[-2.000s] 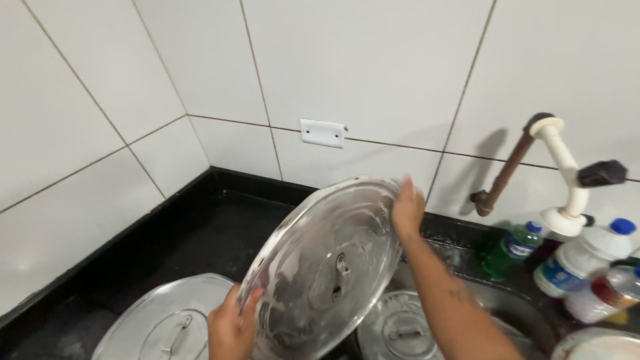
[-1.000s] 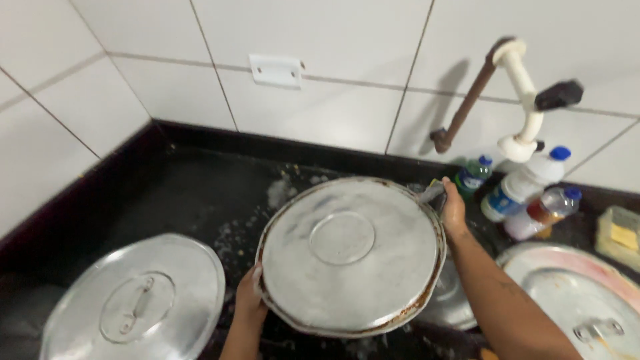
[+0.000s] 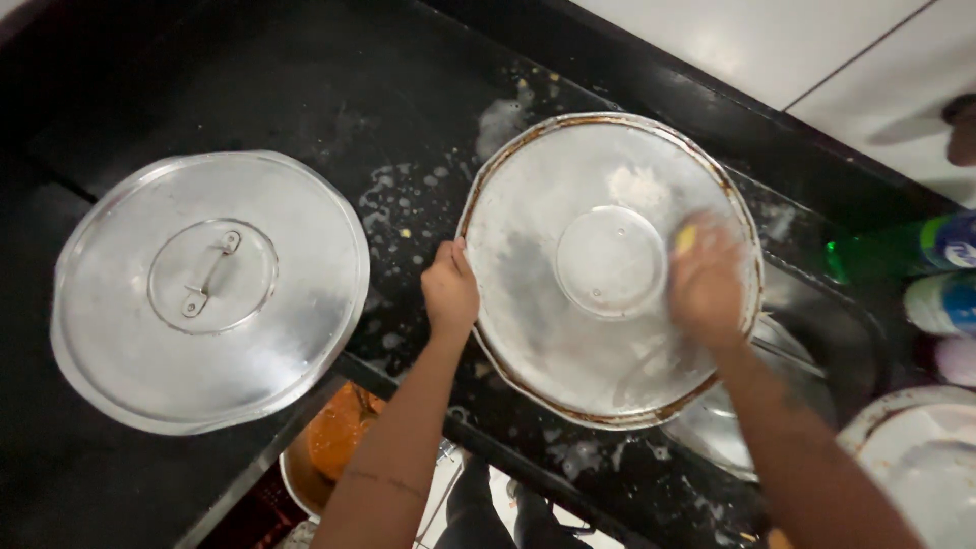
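A large round aluminium pot lid (image 3: 534,328) lies underside up on the black counter, with brown grime along its rim. My left hand (image 3: 450,293) grips the lid's left edge, thumb on the rim. My right hand (image 3: 707,278), blurred, presses a yellow sponge (image 3: 686,239) on the right part of the lid; most of the sponge is hidden under the fingers. To the left, a second aluminium lid (image 3: 305,229) rests with its handle (image 3: 211,274) upward.
Foam and crumbs dot the black counter (image 3: 305,99). At right are the sink (image 3: 854,335) with another metal lid (image 3: 793,366), a green bottle (image 3: 877,258), other bottles, and a stained lid (image 3: 907,473). Below the counter edge stands a pot (image 3: 293,473) with orange contents.
The lid was tilted in both hands, handle side showing, and now lies underside up. My right hand has moved from its edge onto its surface. The view has swung downward and turned.
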